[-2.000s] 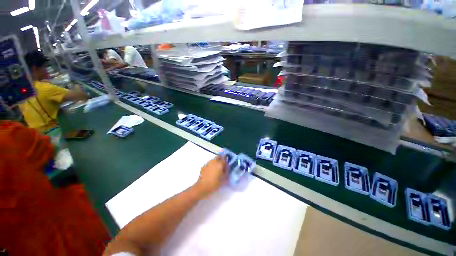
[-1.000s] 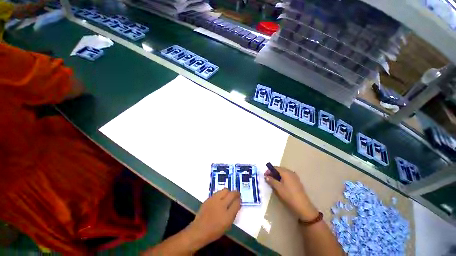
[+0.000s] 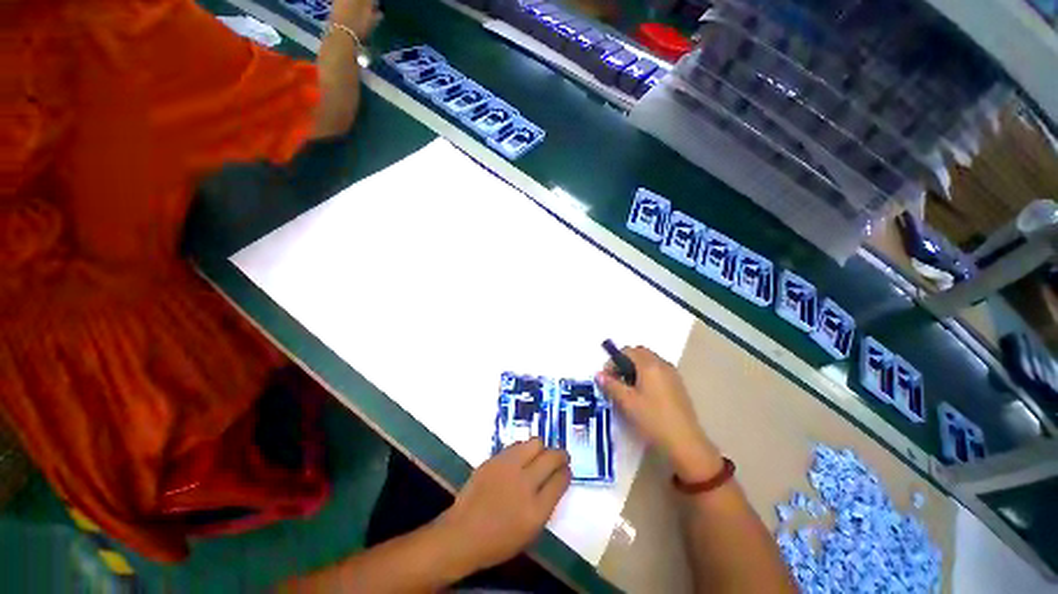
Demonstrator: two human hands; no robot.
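Two flat units with pale blue rims lie side by side on the white sheet (image 3: 429,279), the left unit (image 3: 523,408) and the right unit (image 3: 586,429). My left hand (image 3: 511,499) rests its fingers on the lower part of the left unit, near the gap between the two. My right hand (image 3: 652,400) holds a short dark pen-like tool (image 3: 620,361) at the upper right corner of the right unit. The tool's working tip is hidden by my fingers. A heap of small pale blue pieces (image 3: 864,528) lies on the brown board (image 3: 743,400) at the right.
A pale guide rail (image 3: 603,250) separates the bench from the green conveyor (image 3: 598,145), which carries rows of units (image 3: 719,258). A tall tray stack (image 3: 812,116) stands beyond. A person in orange (image 3: 128,209) is at the left, an arm reaching to the belt.
My right hand with the tool has moved slightly up and left to the right unit. My left hand stays on the left unit. The person in orange has an arm extended toward the belt.
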